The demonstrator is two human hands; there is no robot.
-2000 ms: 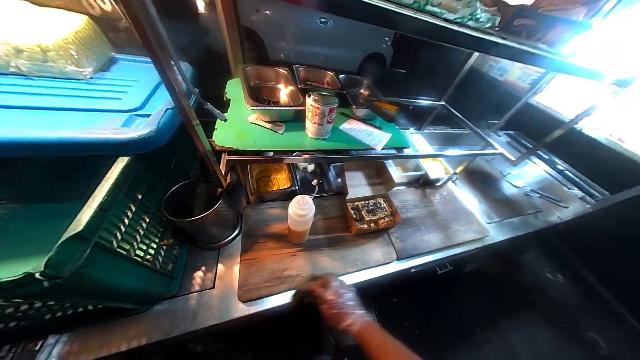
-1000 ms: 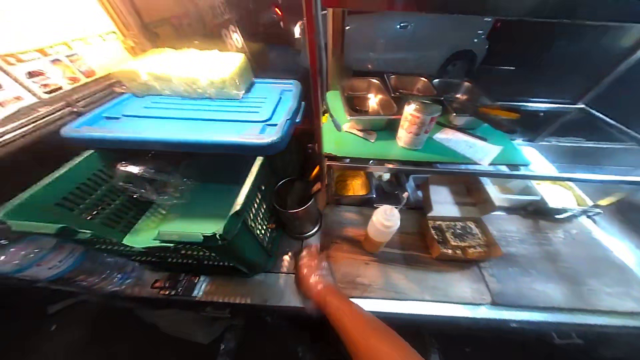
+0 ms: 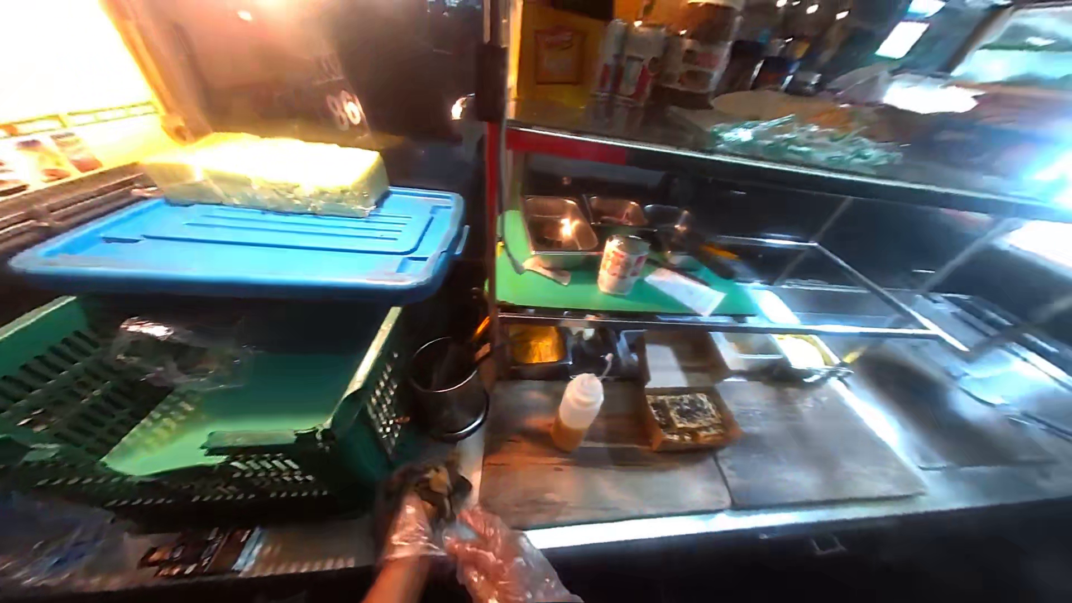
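Both my hands, in clear plastic gloves, are close together at the counter's front edge. My left hand (image 3: pixel 414 523) is at a dark, blurred bundle (image 3: pixel 435 490); whether its fingers grip it is unclear. Beside it on the right, my right hand (image 3: pixel 498 557) has bent fingers, and what it may hold cannot be made out. A squeeze bottle (image 3: pixel 578 412) with amber contents stands on the wooden board (image 3: pixel 536 477). To its right an open cardboard box (image 3: pixel 691 419) holds food with a dark and pale topping. A dark metal pot (image 3: pixel 450 394) stands behind my hands.
At left is a green plastic crate (image 3: pixel 310 435) under a blue lid (image 3: pixel 293 243) bearing a wrapped yellowish block (image 3: pixel 276 174). A green board (image 3: pixel 536 293) on the raised shelf carries metal pans (image 3: pixel 557 226) and a can (image 3: pixel 622 264). An upright post (image 3: pixel 494 193) divides the two sides.
Both gloved hands now show at the counter edge, where one hand showed a second ago. The dark bundle now shows at them. The view has swung left since two seconds ago.
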